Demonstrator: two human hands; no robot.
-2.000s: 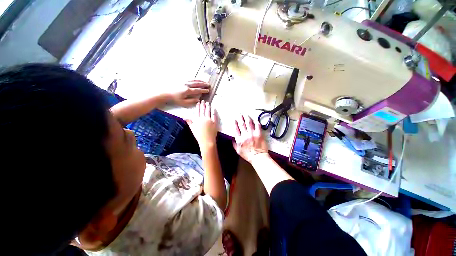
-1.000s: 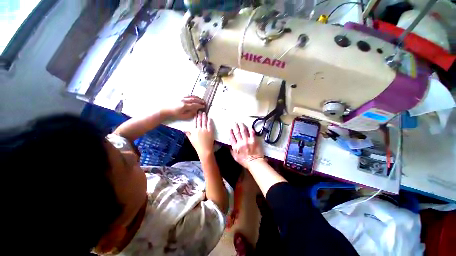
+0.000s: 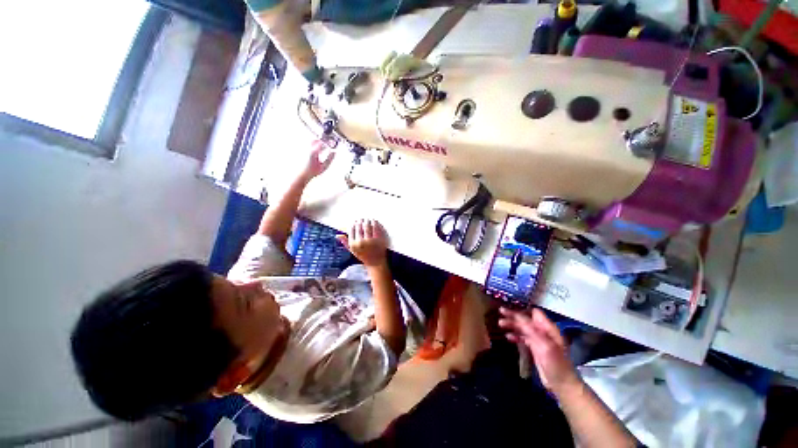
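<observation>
A smartphone [image 3: 517,262] with a reddish edge and lit screen lies on the sewing table [image 3: 411,229]. My right hand [image 3: 538,343] is just below the phone, off the table's front edge, with fingers apart and holding nothing. My left hand is not in view. Black-handled shears [image 3: 465,222] lie left of the phone. The cream HIKARI sewing machine [image 3: 507,127] stands behind them. A small person [image 3: 324,341] at the left has one hand [image 3: 320,159] by the needle end and the other [image 3: 367,241] on the table edge.
Another person's arm [image 3: 284,33] reaches in from the top left towards the machine head. A blue crate [image 3: 317,249] is under the table, and white cloth [image 3: 669,394] lies at the lower right. Small papers [image 3: 632,261] and a metal part [image 3: 667,302] lie right of the phone.
The view has shifted. My right hand has left the tabletop beside the shears and moved right, below the phone. The small person's hands have moved apart, one up towards the machine head.
</observation>
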